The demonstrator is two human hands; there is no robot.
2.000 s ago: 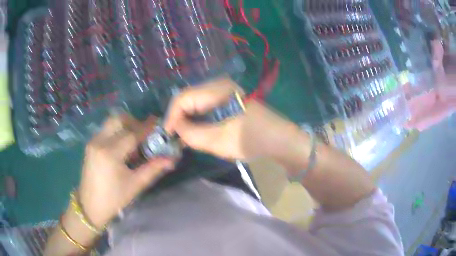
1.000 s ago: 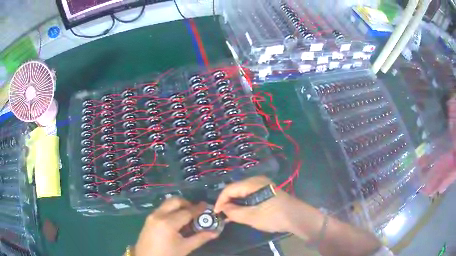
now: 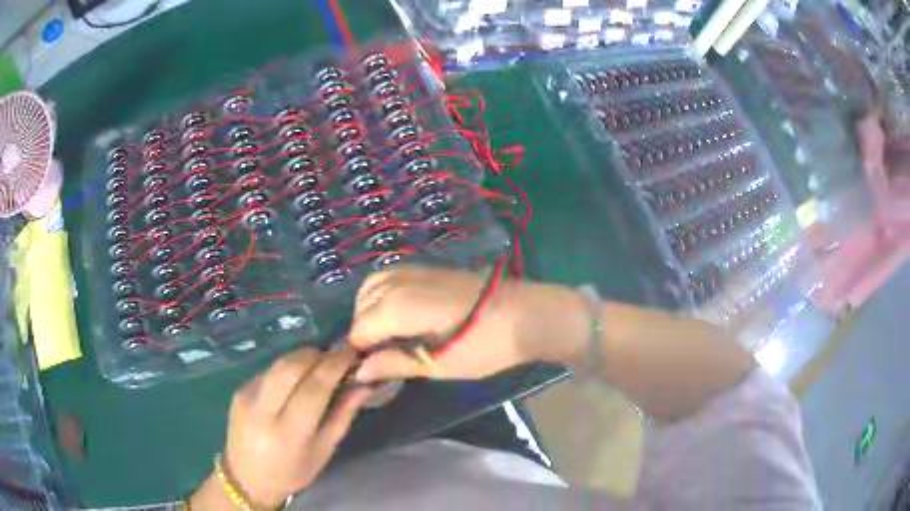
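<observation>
My left hand (image 3: 289, 419) and my right hand (image 3: 439, 324) meet at the front edge of the bench, below the blister tray. The round fixture (image 3: 384, 393) is mostly hidden; a blurred pale edge of it shows under the fingers. My left hand's fingers are closed around it. The test probe is in my right hand, its gold end (image 3: 426, 356) showing at the palm, and a red and black cable (image 3: 477, 311) runs up from it. The probe's tips are hidden. The clear blister tray (image 3: 200, 359) holds rows of round black-silver components with thin red wires.
A second filled blister tray (image 3: 654, 215) lies at the right, with stacked labelled trays (image 3: 559, 18) at the back. A pink fan (image 3: 22, 150) and yellow cloth (image 3: 50, 299) are at the left. A cardboard box (image 3: 589, 424) is below the bench edge. Pink fabric shows far right.
The view has shifted, so the trays sit higher and further left. The right hand has turned over the fixture, hiding its pale centre and the probe's black body, which showed a second ago.
</observation>
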